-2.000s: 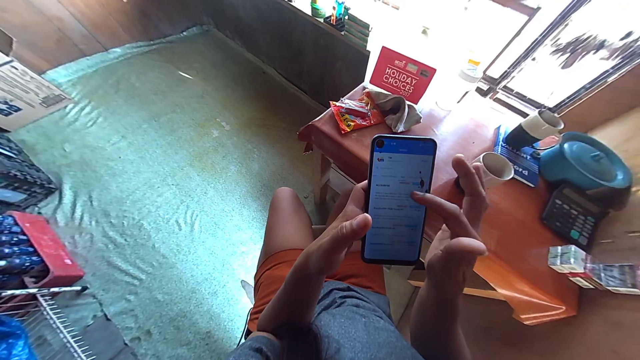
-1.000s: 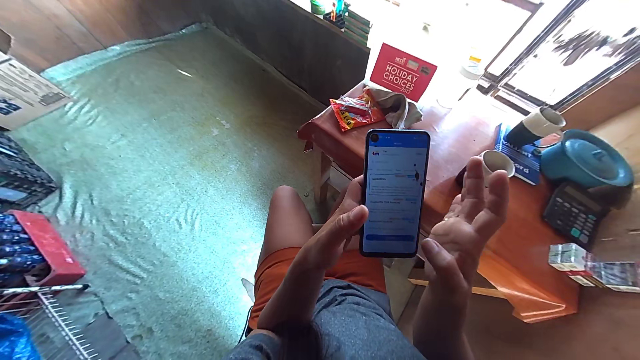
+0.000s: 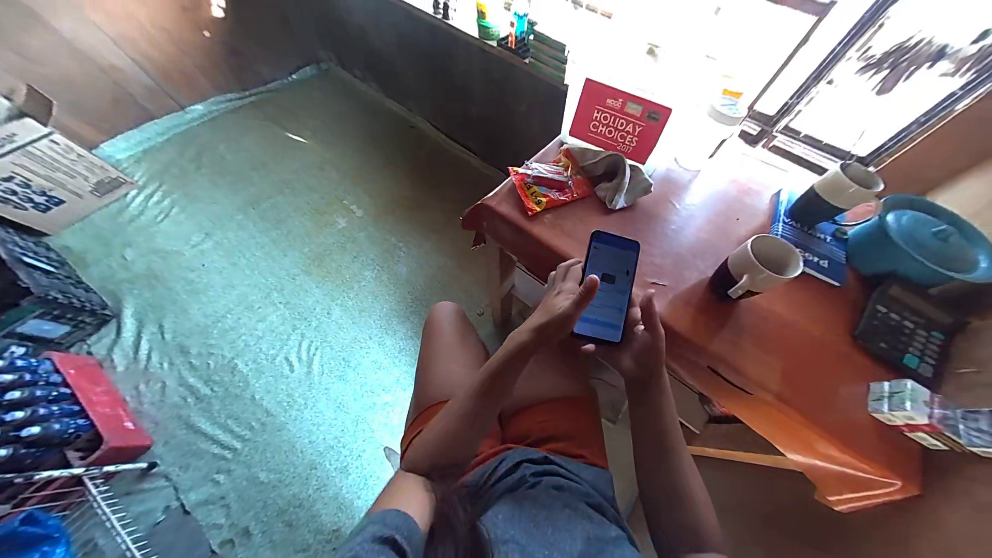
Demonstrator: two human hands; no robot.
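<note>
A smartphone point(image 3: 607, 287) with a lit screen is upright over my lap, near the table's front edge. My right hand point(image 3: 642, 341) is around its lower right side and supports it from behind, fingers partly hidden. At the phone's left edge is my left hand point(image 3: 559, 310), its thumb raised over the screen's left side and its fingers curled; whether it grips the phone I cannot tell.
The red-covered table point(image 3: 697, 310) holds mugs point(image 3: 767, 267), a blue pot point(image 3: 918, 240), a calculator point(image 3: 903, 329), a red snack packet point(image 3: 546, 186), a cloth point(image 3: 616, 174) and a red card point(image 3: 620, 120). A red bottle crate point(image 3: 105, 411) and a cardboard box point(image 3: 58, 174) stand at left.
The right hand has come from beside the phone to its lower right side. The left hand has shifted its hold, and the phone sits lower relative to the table items.
</note>
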